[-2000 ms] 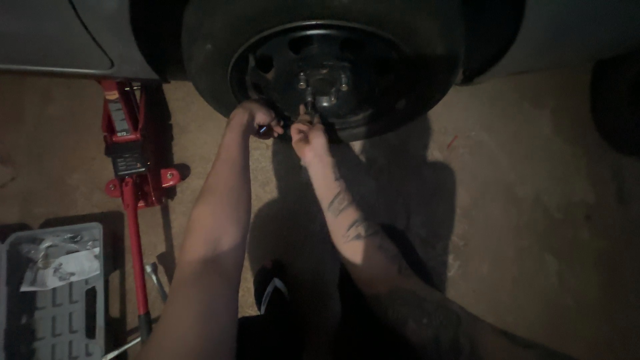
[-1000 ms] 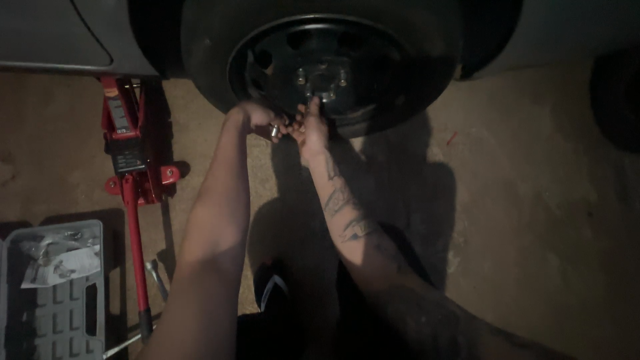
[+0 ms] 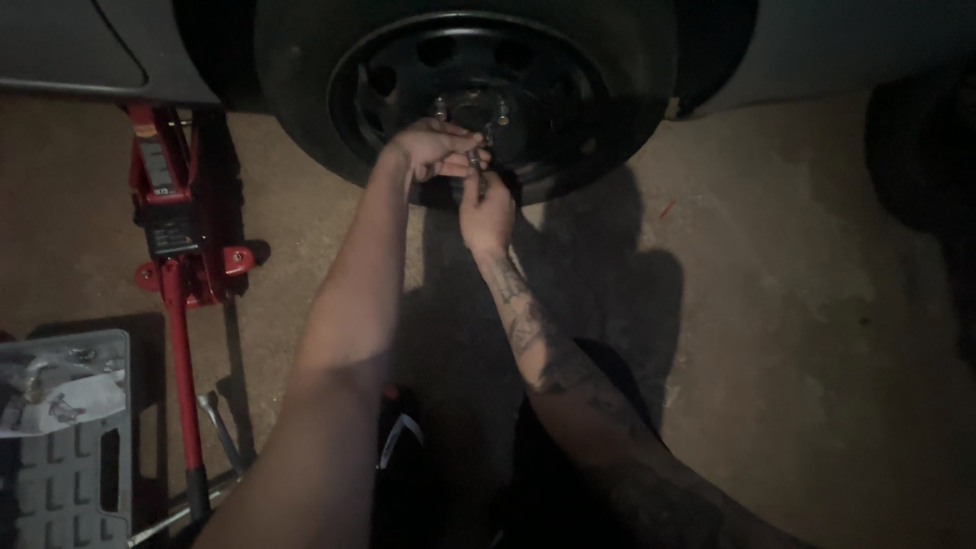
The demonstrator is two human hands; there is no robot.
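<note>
A black steel wheel [image 3: 465,61] with its tire [image 3: 293,91] is mounted on a car. Metal wheel studs or nuts [image 3: 503,111] show around its hub. My left hand [image 3: 438,151] is at the lower part of the wheel, its fingers around the upper end of a small metal piece [image 3: 474,160], perhaps a socket or lug nut. Just below, my right hand [image 3: 488,210] grips the lower end of the same piece or one joined to it. The fingers hide most of it, and the dim light leaves its exact kind unclear.
A red floor jack [image 3: 194,282] with a long handle [image 3: 183,381] stands at the left. Beside it lie a wrench [image 3: 221,431] and a metal bar [image 3: 171,522]. A grey molded tool case [image 3: 72,457] with a plastic bag [image 3: 69,404] is at lower left.
My left hand has moved up and to the right, nearer the hub. The fingers of both hands now meet around the small metal piece.
</note>
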